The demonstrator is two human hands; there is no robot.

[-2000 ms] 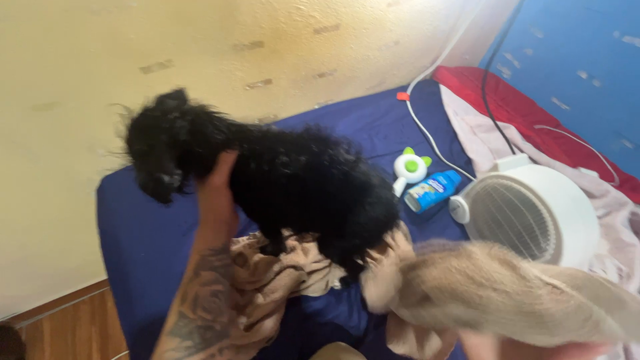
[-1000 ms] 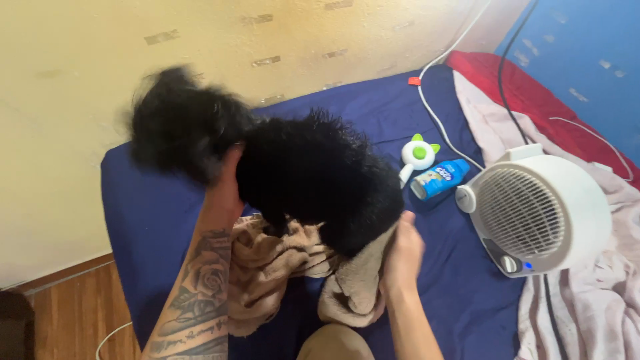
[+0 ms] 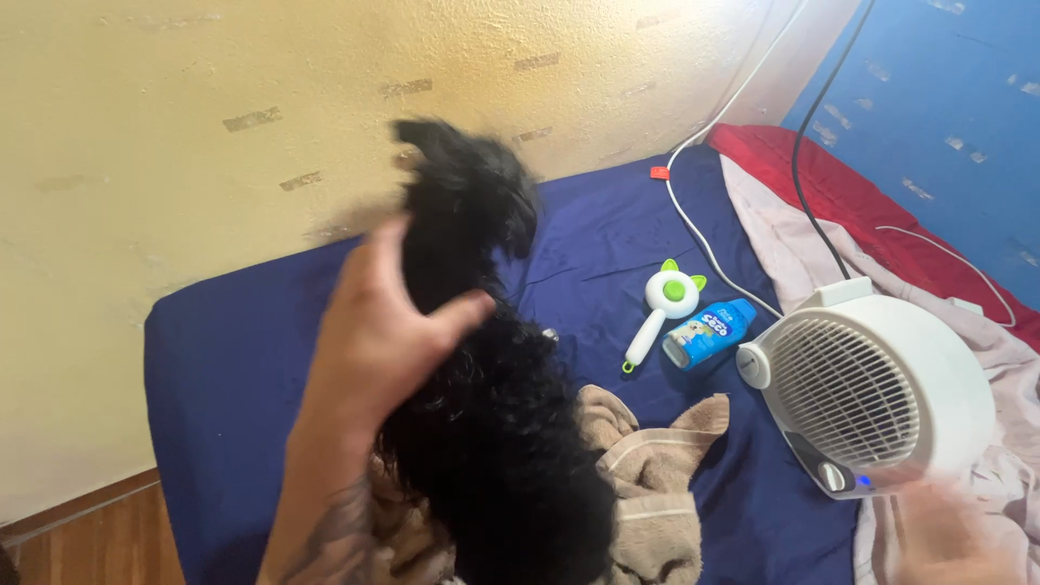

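Note:
A black curly-haired dog (image 3: 504, 422) stands on the bed, over a beige towel (image 3: 658, 504), with its head toward the wall. My left hand (image 3: 390, 325) lies against the dog's neck and shoulder, thumb and fingers spread around it. At the lower right my right hand (image 3: 942, 528) is a blur in front of the white fan heater (image 3: 845, 390), just below its dial; its fingers cannot be made out. A white and green pet brush (image 3: 670, 294) lies beside a blue bottle (image 3: 709, 333), both to the right of the dog.
A dark blue sheet (image 3: 236, 382) covers the bed, which meets a yellow wall (image 3: 244, 162). White and black cords run down near the heater. Pink and red bedding (image 3: 861, 195) lies along the blue wall. Wooden floor (image 3: 97, 536) shows at the lower left.
The dog has turned, its head moving from the left toward the wall. My right hand has left the towel at the dog's rear and moved right to the heater.

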